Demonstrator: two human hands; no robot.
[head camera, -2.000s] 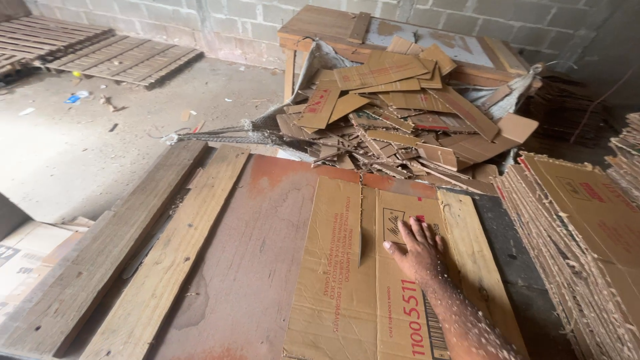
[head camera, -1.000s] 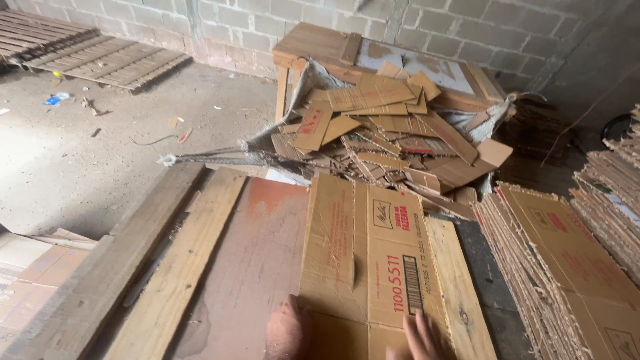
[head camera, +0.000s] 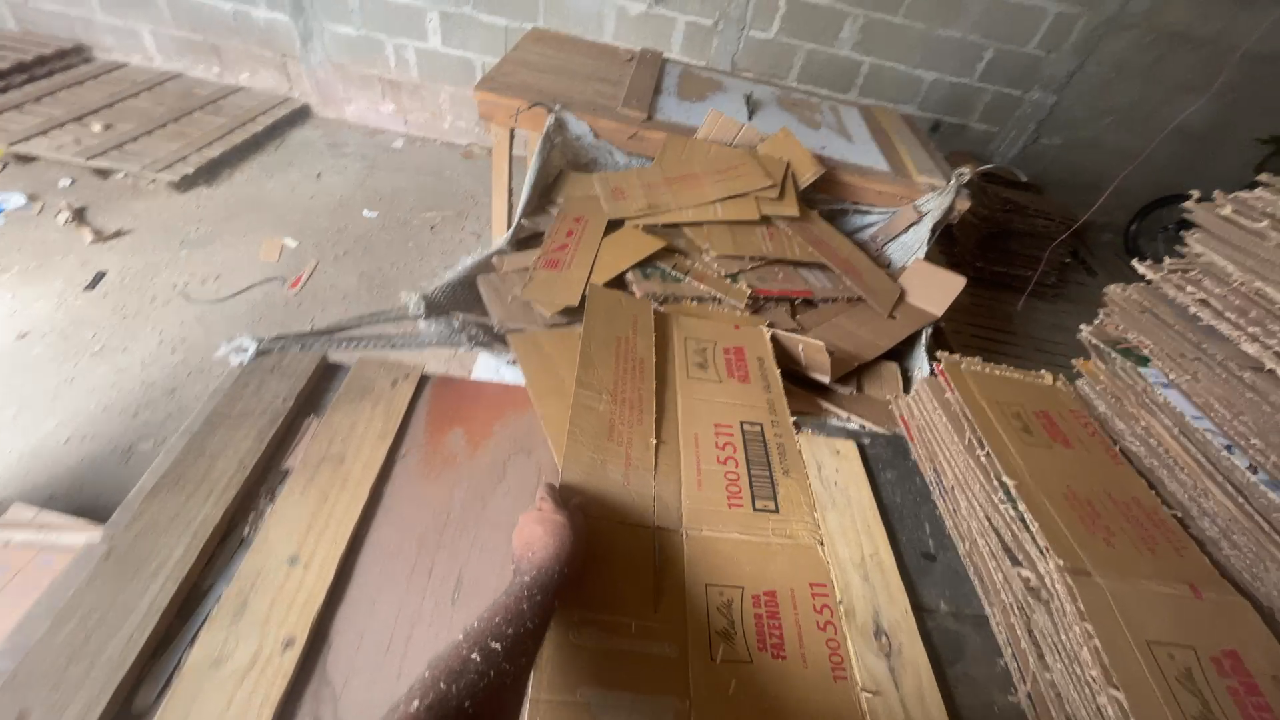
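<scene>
A flattened cardboard box sheet (head camera: 745, 580) with red print and a barcode lies lengthwise on the wooden worktable (head camera: 430, 560). My left hand (head camera: 548, 535), its forearm dusted with pale flecks, grips the left edge of the sheet near a long cardboard flap (head camera: 610, 410). Its fingers are curled and partly hidden at the edge. Another tan cardboard piece (head camera: 540, 380) shows behind the flap, at the table's far edge. My right hand is out of view.
Beyond the table, a woven sack (head camera: 575, 145) overflows with cardboard scraps (head camera: 690, 190). Stacks of flattened cardboard (head camera: 1080, 500) stand on the right. Wooden planks (head camera: 290, 560) run along the table's left side. A second wooden table (head camera: 570, 80) and a pallet (head camera: 140, 120) stand farther back.
My left hand, at the near end of the sheet a second ago, is now farther up its left edge. My right hand has left the view. The sheet's far end now reaches nearer the sack.
</scene>
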